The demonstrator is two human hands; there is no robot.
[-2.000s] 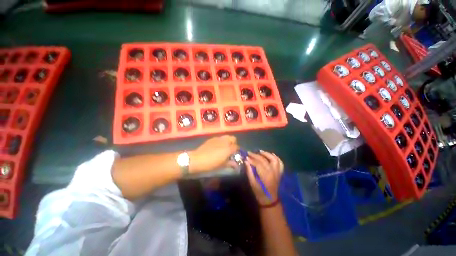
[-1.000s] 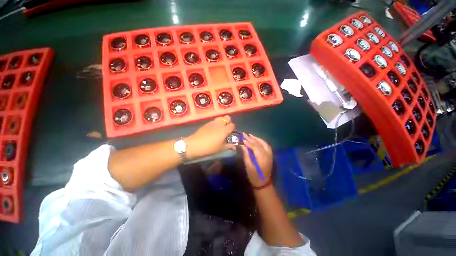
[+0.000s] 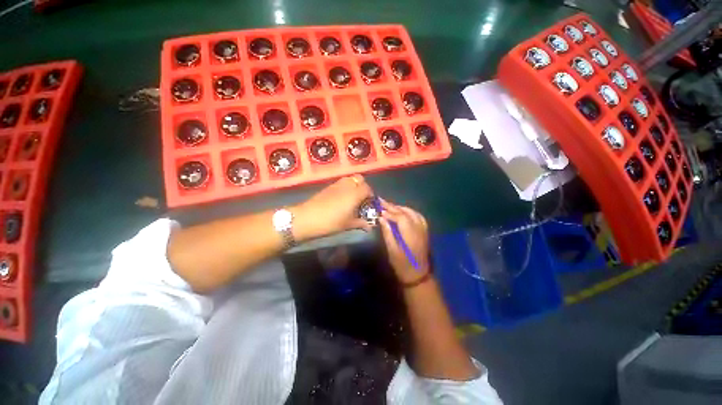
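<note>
My left hand (image 3: 340, 207), with a silver watch on its wrist, holds a small dark round unit (image 3: 369, 211) with a shiny rim just over the bench's near edge. My right hand (image 3: 407, 242), with a dark red wristband, grips a slim blue hand tool (image 3: 404, 244). The tool's upper end is at the unit's right side; whether it touches is too small to tell. The red-orange main work tray (image 3: 346, 110) lies directly ahead with dark round units in its pockets. One pocket in its third row is empty.
A tilted right-hand tray (image 3: 567, 139) holds silver-white and dark units. A left-hand tray (image 3: 49, 130) is cut by the picture's edge. A white sheet (image 3: 495, 126) bears a tube with a thin hose; crumpled tissue (image 3: 465, 132) lies beside it. Blue bins (image 3: 507, 281) stand below the bench edge.
The camera view has shifted, so the trays sit higher and further left than at first. Both hands keep hold of the unit and the tool at the bench edge, with only slight movement.
</note>
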